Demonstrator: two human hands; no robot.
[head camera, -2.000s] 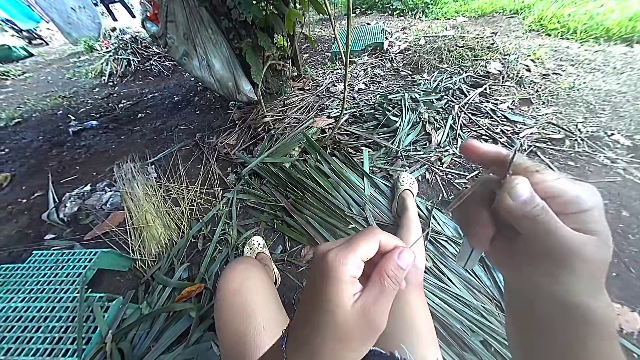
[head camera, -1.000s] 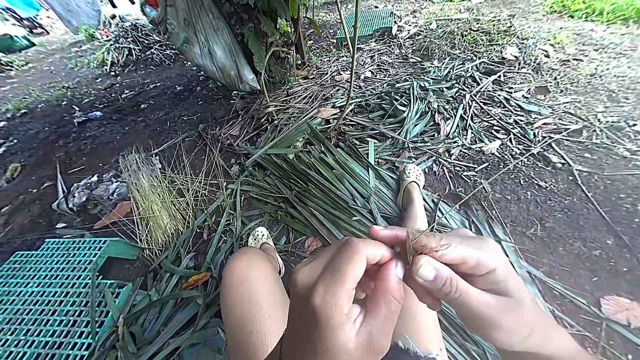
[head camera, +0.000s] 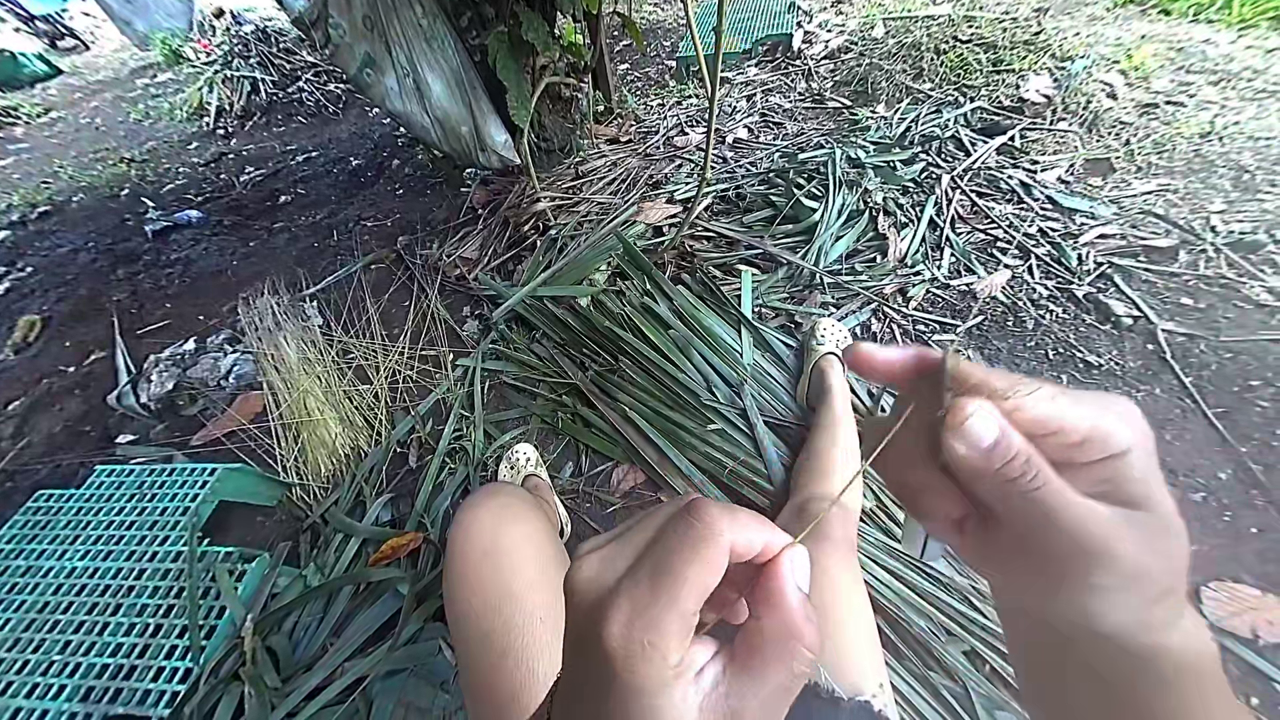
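Observation:
Between my hands runs a thin brown strand (head camera: 855, 478), probably plant fibre. My left hand (head camera: 690, 600) pinches its lower end between thumb and forefinger. At its upper end is my right hand (head camera: 1030, 480), raised to the right, with a small dark flat piece (head camera: 947, 380) gripped between thumb and fingers; whether strand and piece are joined cannot be told. Something pale and flat shows below the right palm, partly hidden. Long green leaf strips (head camera: 660, 370) lie in a layer on the ground beyond my hands. A bundle of thin yellowish stalks (head camera: 310, 390) lies to the left.
A green plastic slatted panel (head camera: 100, 590) lies at lower left, another (head camera: 740, 30) at the top. My feet in pale perforated clogs (head camera: 825, 345) rest among the leaves. A thin upright stem (head camera: 712, 120) and a hanging grey sheet (head camera: 420, 80) stand beyond, near heaped cut leaves (head camera: 840, 210).
One second ago my hands were close together; now the right hand has moved up and right, away from the left, and the strand shows stretched between them.

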